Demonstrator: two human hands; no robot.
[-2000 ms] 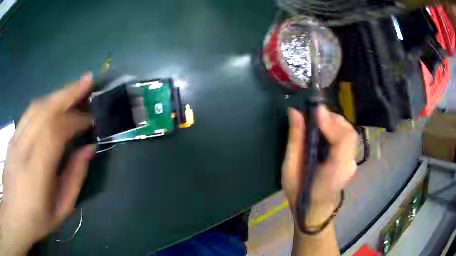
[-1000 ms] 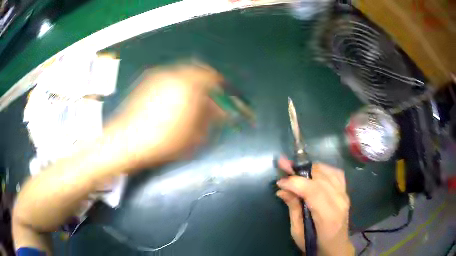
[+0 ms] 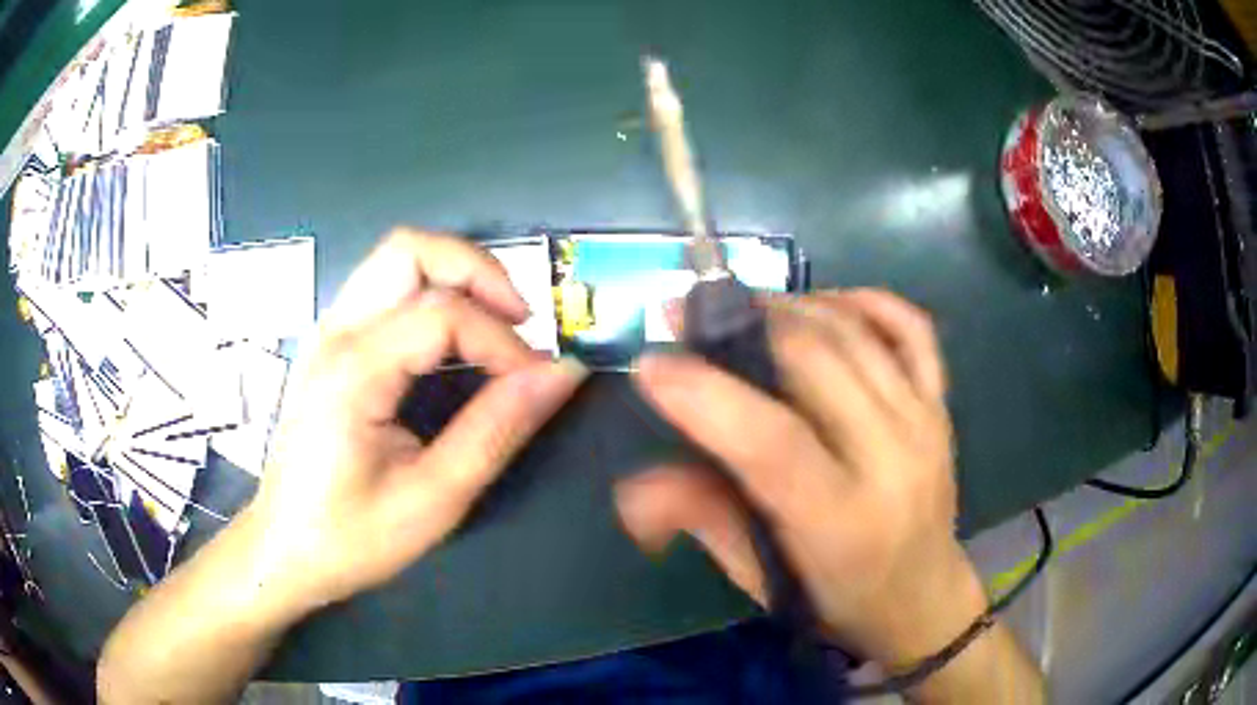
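Note:
A dark-framed unit with a green circuit board (image 3: 627, 263) lies on the dark green mat in front of me. A white-backed LCD module (image 3: 531, 273) lies at its left end, with an orange-gold flex tab (image 3: 574, 306) between them. My left hand (image 3: 427, 379) has its fingers on the module, thumb at the unit's near edge. My right hand (image 3: 813, 441) holds the soldering iron (image 3: 727, 320), its pale tip pointing up and away over the board, partly hiding it. My right fingers are at the unit's near edge.
A fanned heap of white LCD modules (image 3: 135, 221) lies at the left. A red-and-white tin with shiny contents (image 3: 1082, 186) stands at the right, beside a black box (image 3: 1209, 262). A black wire fan grille (image 3: 1117, 48) is at the upper right.
My left hand has moved down and now touches the module at the unit, which lies on the mat. My right hand has come over to the unit with the iron.

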